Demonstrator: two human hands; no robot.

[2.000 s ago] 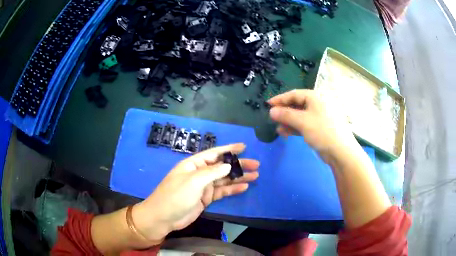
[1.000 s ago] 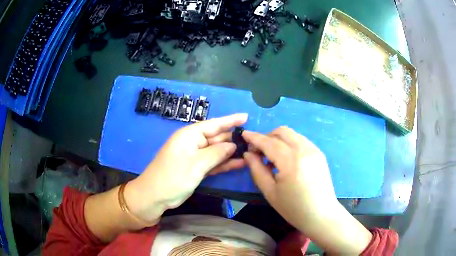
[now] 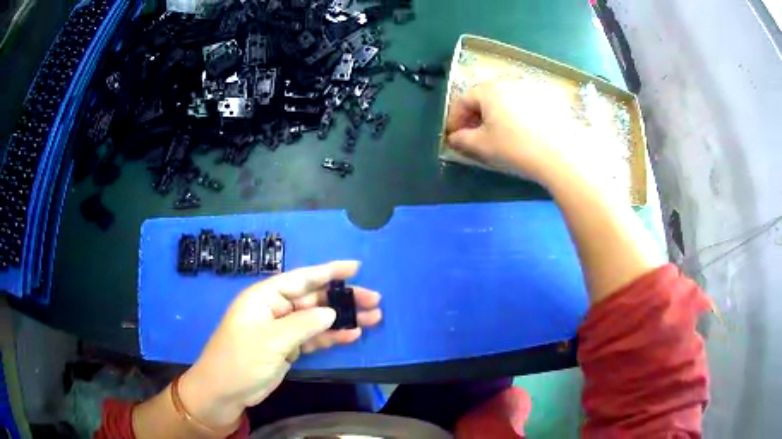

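Note:
My left hand (image 3: 266, 330) holds a black plastic housing (image 3: 342, 306) between thumb and fingers, above the blue board (image 3: 463, 274). My right hand (image 3: 506, 129) is over the left part of the shallow box (image 3: 639, 167), with thumb and forefinger brought together. Whether a tiny piece is between them cannot be told. Tiny silvery pieces (image 3: 600, 107) lie scattered in the box. Several black finished assemblies (image 3: 226, 255) stand side by side on the left part of the board.
A large loose heap of black parts (image 3: 249, 77) lies beyond the board, with a single small part (image 3: 337, 165) near its edge. Stacked blue sheets (image 3: 43, 171) with rows of black units stand at the far left. The board has a rounded notch in its far edge.
My right hand has left the housing and moved out to the shallow box. My left hand still holds the housing. The camera view has shifted, so the box appears further left.

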